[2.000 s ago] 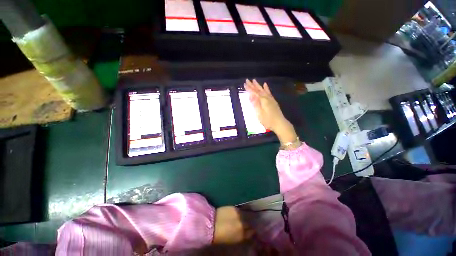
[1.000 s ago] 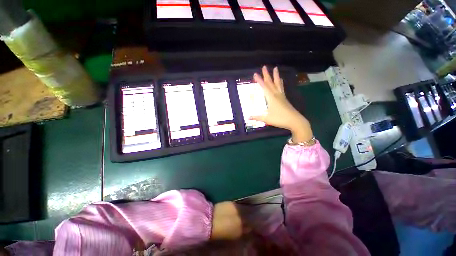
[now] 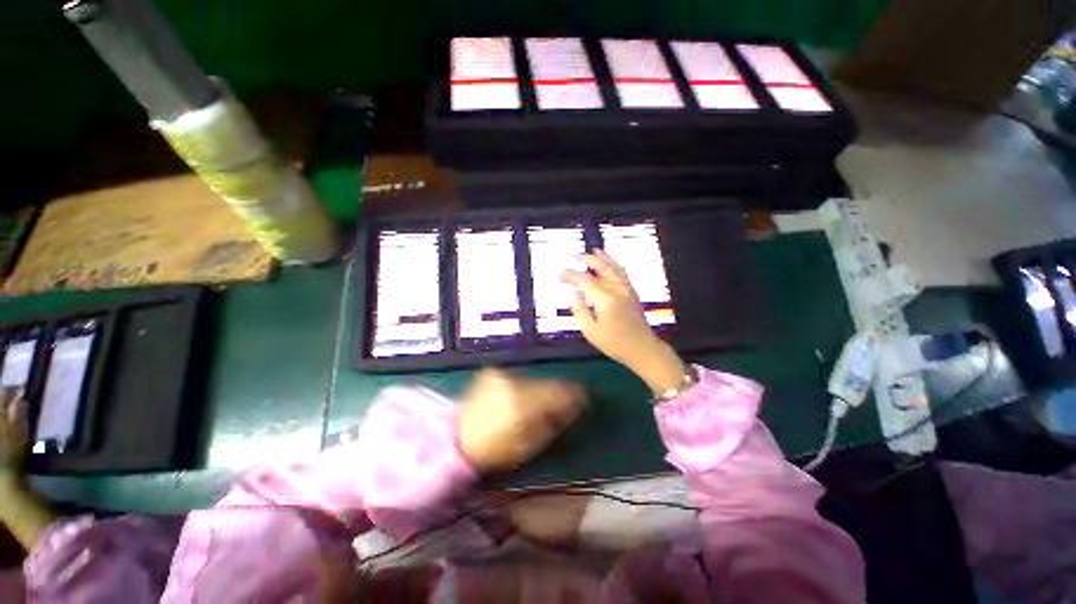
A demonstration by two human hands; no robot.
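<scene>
A black phone tray (image 3: pixel 720 289) lies on the green bench. It holds several phones with lit white screens; its rightmost slot is empty. My right hand (image 3: pixel 614 316) is over the third phone (image 3: pixel 555 313) and the fourth phone (image 3: pixel 647 266), fingers bent and apart, with nothing seen in it. Whether a fingertip touches a screen cannot be told. My left hand (image 3: pixel 516 419) is blurred at the tray's front edge, below the second phone (image 3: pixel 486 283); its fingers and any content cannot be made out. A thin dark cord (image 3: pixel 590 492) runs below my hands.
Stacked trays (image 3: pixel 643 142) stand behind, the top one holding phones with red-banded screens. A tape-wrapped post (image 3: pixel 254 183) and wooden board (image 3: pixel 130 236) are at left rear. A power strip (image 3: pixel 879 325) lies right. Another person's hand (image 3: pixel 14 454) is at the left tray (image 3: pixel 148 378).
My left hand has come up to the tray's front edge. My right hand has moved left from the fourth phone towards the third. The view has shifted, showing phones and a hand at the left tray.
</scene>
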